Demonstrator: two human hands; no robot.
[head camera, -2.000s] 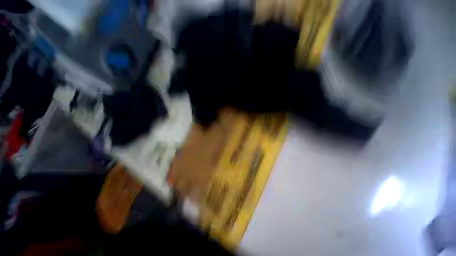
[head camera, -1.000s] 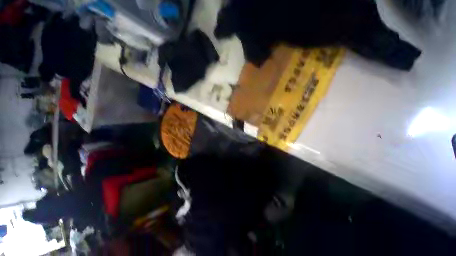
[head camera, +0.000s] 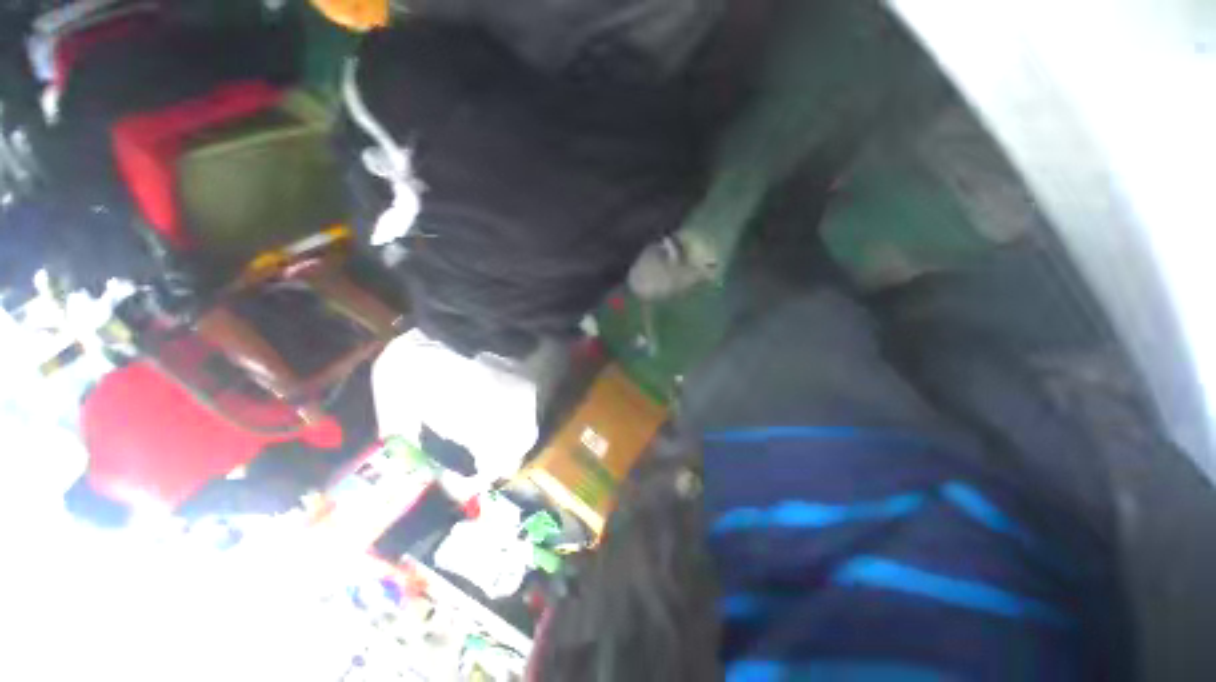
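Neither my left hand nor my right hand is in view. A large heap of black cloth (head camera: 534, 187) lies below the table at the upper middle, with a white strip hanging on its left side. The white table (head camera: 1134, 213) shows only as a curved, blurred edge at the right. Dark blue clothing with bright blue stripes (head camera: 887, 566), seemingly my own, fills the lower right, with dark grey cloth above it. The picture is tilted and blurred.
A white bundle (head camera: 460, 400) and a brown cardboard box (head camera: 600, 446) stand below the black heap. A brown stool or frame (head camera: 300, 327), a red cloth-like item (head camera: 174, 440) and a red container (head camera: 144, 167) are at the left. Green floor (head camera: 767, 147) shows. The lower left is glaringly bright.
The view has swung down and away from the table. The yellow-printed tape, the black cloth on the table and the blue-trimmed machine have left the picture. The striped clothing has come in.
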